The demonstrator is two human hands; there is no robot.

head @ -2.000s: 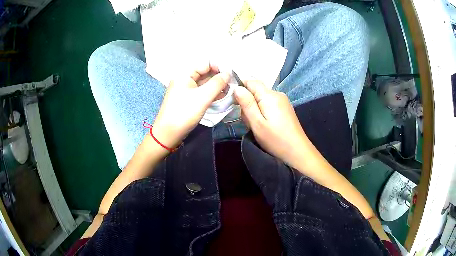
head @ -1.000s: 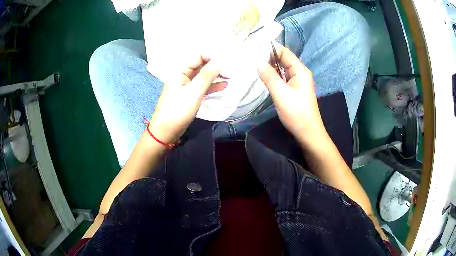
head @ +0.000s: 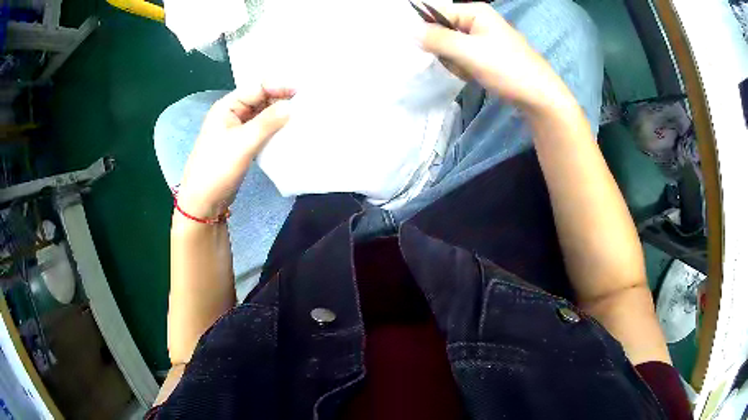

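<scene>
A white garment piece (head: pixel 344 107) lies spread over my lap, its detail washed out. Its lower corner reaches my jacket, and folded layers show at its right side. My left hand (head: pixel 234 148) is at its left edge, with fingertips and thumb pinching the cloth. My right hand (head: pixel 500 61) is at the upper right of the cloth and holds dark pointed thread snips (head: pixel 434 15), blades pointing up and left. The right fingertips are slightly blurred, and whether they also grip cloth I cannot tell.
More white cloth (head: pixel 205 20) lies beyond the knees at the top left, near a yellow tube handle (head: pixel 138 8). Metal table legs (head: pixel 90 262) stand on green floor (head: pixel 123 213) at left. A white table with a brown edge (head: pixel 707 164) runs along the right.
My right hand has moved up and right with the snips. My left hand has moved left, from the middle of the cloth to its edge. The cloth is more spread out, and the yellowish patch no longer shows.
</scene>
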